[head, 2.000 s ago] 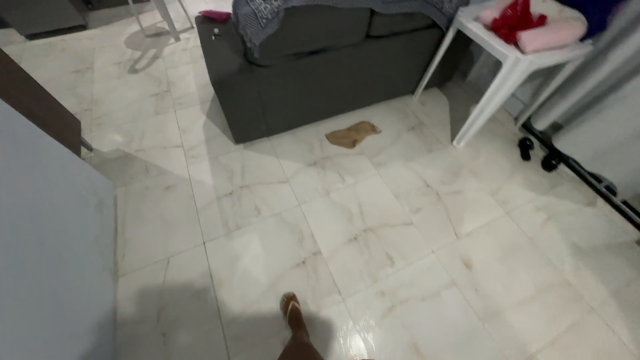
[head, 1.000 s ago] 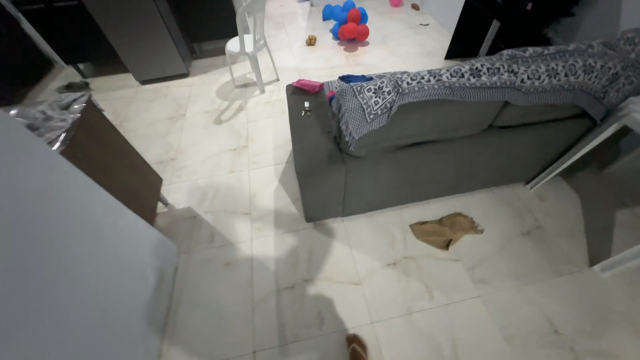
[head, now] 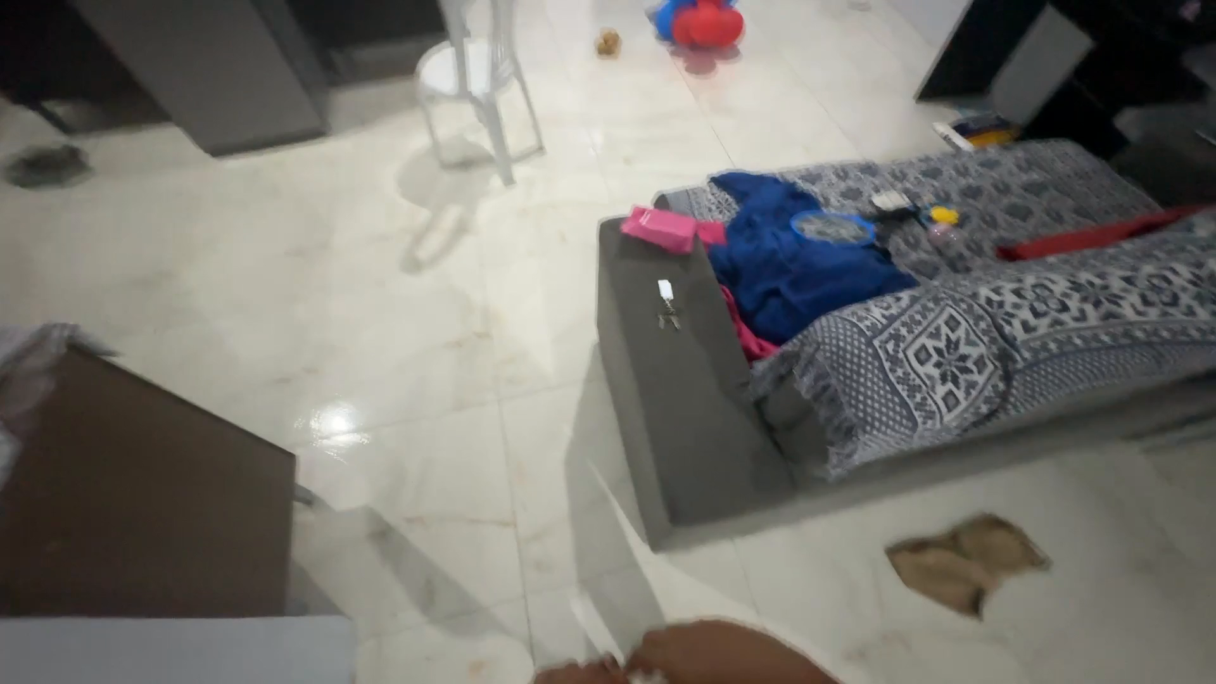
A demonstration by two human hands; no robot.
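At the bottom edge, blurred and mostly cut off, are what look like my left hand [head: 579,672] and my right hand [head: 727,654], close together. A small pale bit shows between them; whether they hold it cannot be told. Beyond them stands a grey sofa [head: 674,408]. Keys with a white tag [head: 666,293] lie on its armrest, near a pink packet [head: 660,229]. Rumpled blue cloth [head: 779,266] lies on the seat, beside a patterned throw [head: 950,361] draped over the back. A brown cloth or rag [head: 969,562] is on the floor behind the sofa.
A brown wooden panel [head: 152,494] and a pale surface [head: 171,651] stand at the left. Farther off are a white chair [head: 475,71], red and blue balloons [head: 708,26], a small brown object [head: 608,43] and a dark item [head: 47,166] on the tiled floor [head: 427,380].
The view has moved forward and now shows the sofa's seat from above. Hand-like shapes have come in at the bottom, where a sandalled foot showed earlier. The white side table has left the view.
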